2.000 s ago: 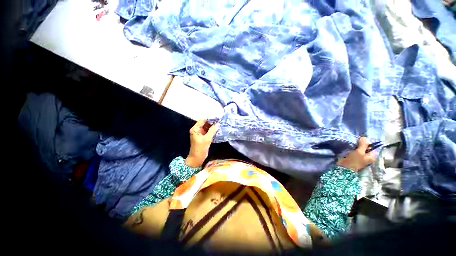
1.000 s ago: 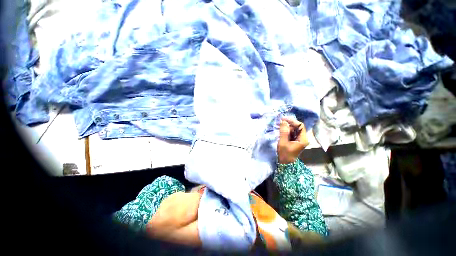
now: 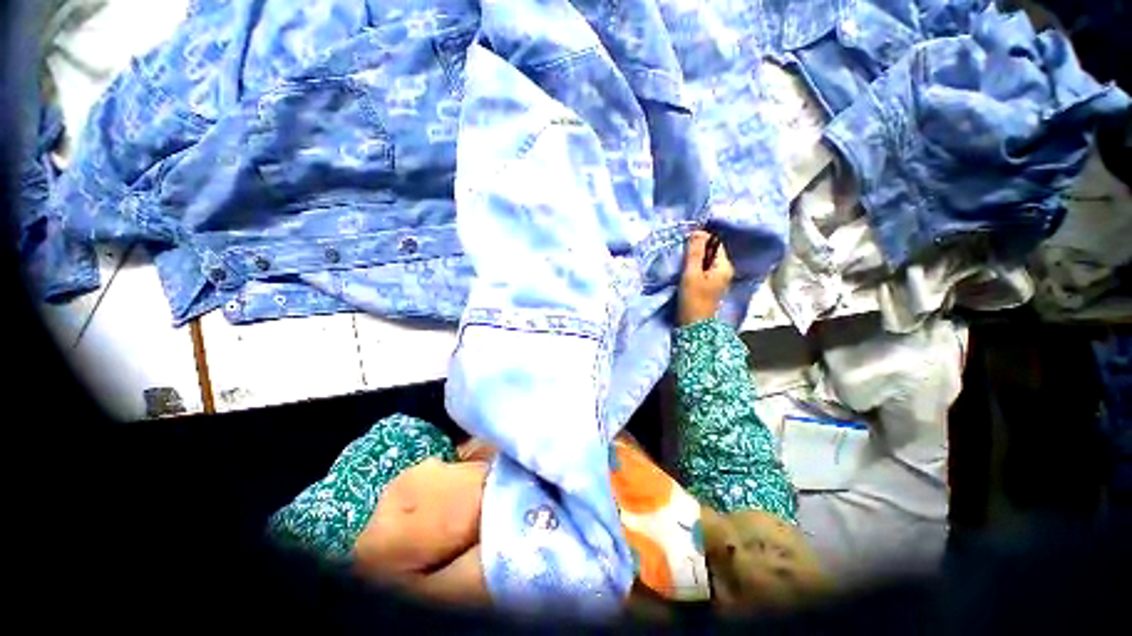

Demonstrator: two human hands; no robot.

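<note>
A light blue patterned denim jacket is spread over the table, its paler inside showing in a long fold that hangs down over my front. My right hand is at a stitched strip of the jacket, right of the fold, fingers closed around small dark thread snips. Whether it also pinches the cloth is hard to tell. My left hand is hidden; only the green oversleeve and bare upper arm show at lower left.
The white table edge runs below the buttoned waistband. Another crumpled denim garment lies at right over off-white cloth. Off-white cloth also hangs below it, with a white and blue piece.
The view has swung to the right since the oldest frame. The jacket fold now hangs over my front and my left hand has gone from sight. My right hand has lately moved slightly up along the cloth.
</note>
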